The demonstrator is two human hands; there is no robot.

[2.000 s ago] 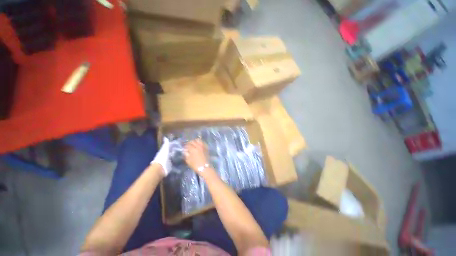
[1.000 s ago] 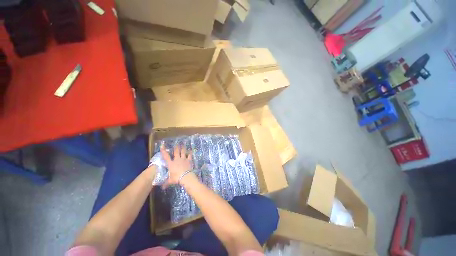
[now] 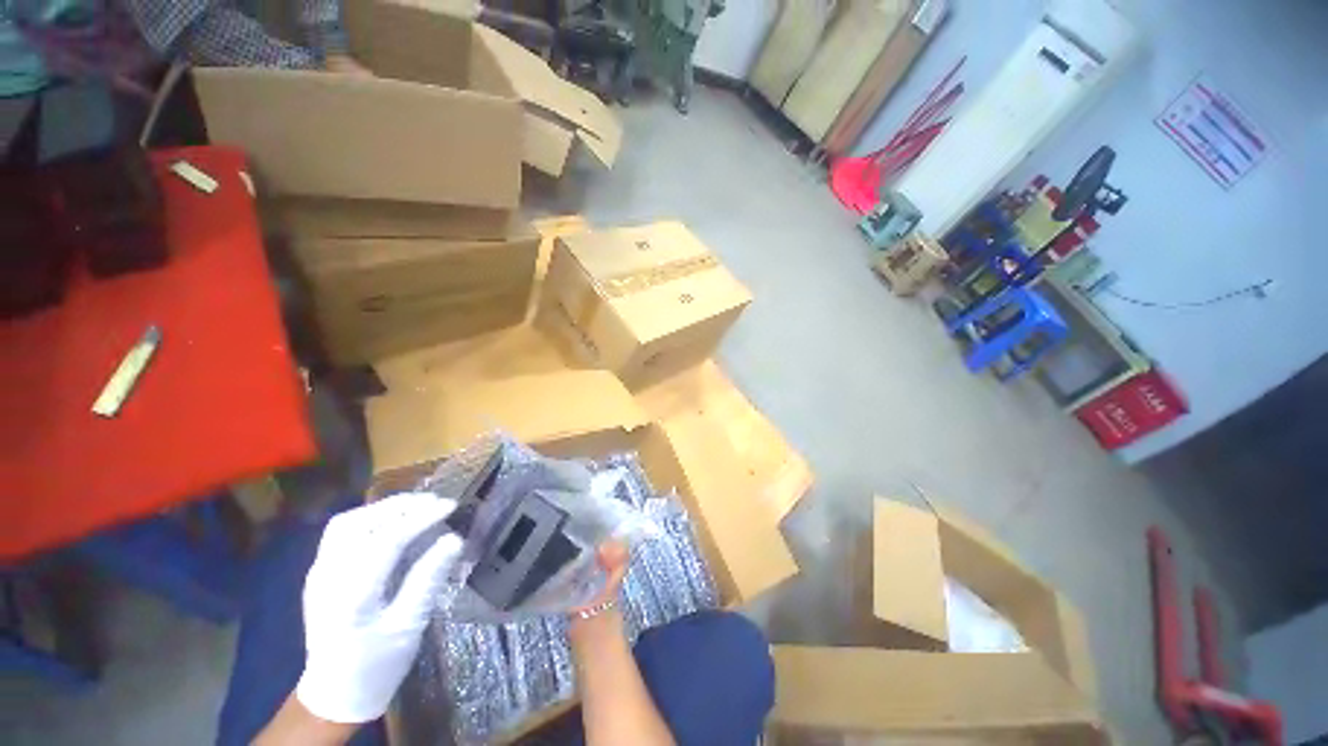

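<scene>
A black housing point(image 3: 522, 542) shows inside a clear bubble bag point(image 3: 619, 510), held above the open packing carton point(image 3: 495, 415). My left hand point(image 3: 376, 605), in a white glove, grips the left side of the housing and its bag. My bare right hand point(image 3: 609, 590) holds the right side of the bag; the bag hides some of its fingers. Rows of bagged parts point(image 3: 495, 678) lie in the carton below, partly covered by my hands and the bag.
Left is the red table point(image 3: 204, 401) with a utility knife point(image 3: 127, 372) and black stacks point(image 3: 120, 197). Closed carton point(image 3: 655, 299) stands beyond. Open bag carton point(image 3: 932, 682) is at right. A person's checked sleeve point(image 3: 262, 32) shows behind a large open carton point(image 3: 364, 146).
My hands were down on the bagged rows; now they hold a bagged black housing up above them. The view has tilted up, showing more of the room.
</scene>
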